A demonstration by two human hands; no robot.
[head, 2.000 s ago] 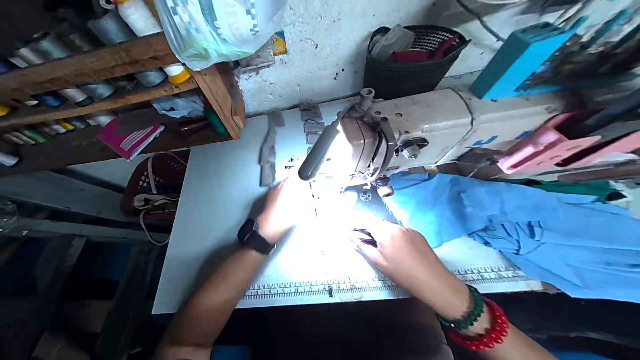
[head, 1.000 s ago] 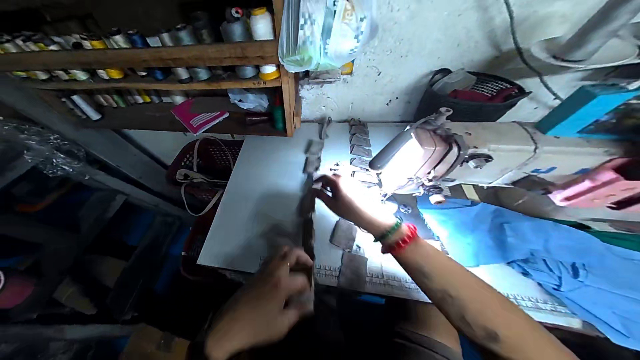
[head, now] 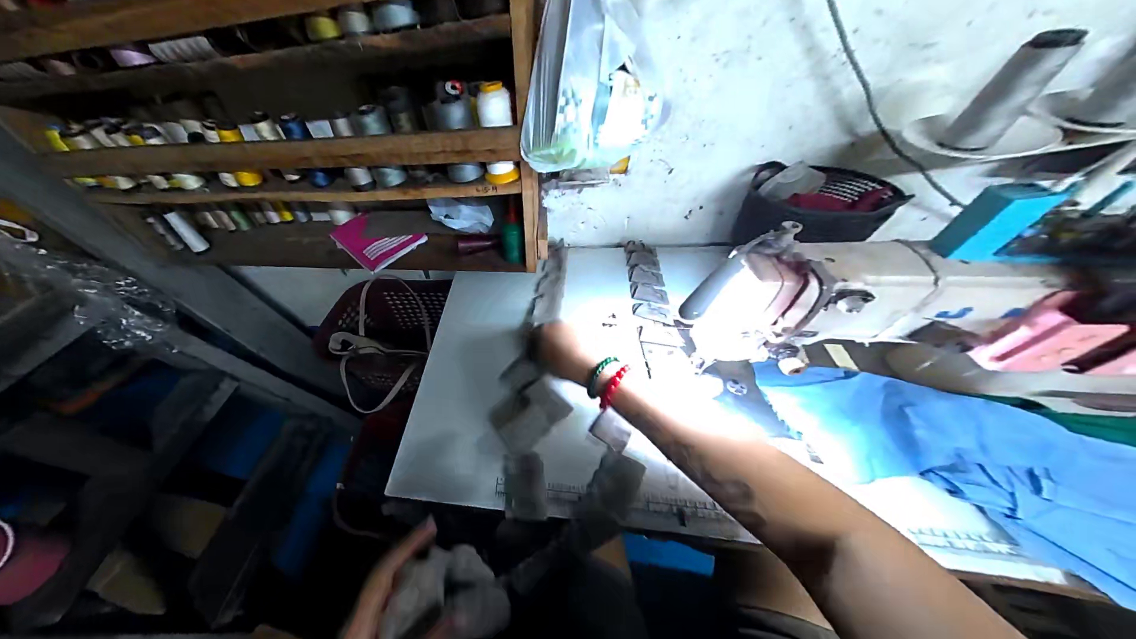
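Note:
My right hand (head: 559, 351), blurred, is at a chain of small grey fabric pieces (head: 548, 288) left of the sewing machine (head: 781, 284); its grip is hard to make out. Low in the view, my left hand (head: 426, 586) holds a bunch of grey fabric pieces (head: 466, 581). More grey pieces (head: 532, 417) hang or lie between the hands, some over the table's front edge. A second row of grey pieces (head: 648, 288) runs toward the machine head. Light blue cloth (head: 887, 426) lies to the right, partly beneath the machine arm.
Thread spools (head: 373, 120) fill the wooden shelf (head: 293, 155) at the left back. A perforated basket (head: 417, 311) with a strap stands left of the white table (head: 444, 444). A dark basket (head: 821, 204) sits behind the machine. A plastic bag (head: 590, 89) hangs beside the shelf.
Both hands have left the machine's needle area. My left hand has dropped below the table edge and now holds bunched pieces. My right hand has moved left along the grey chain. The view has shifted.

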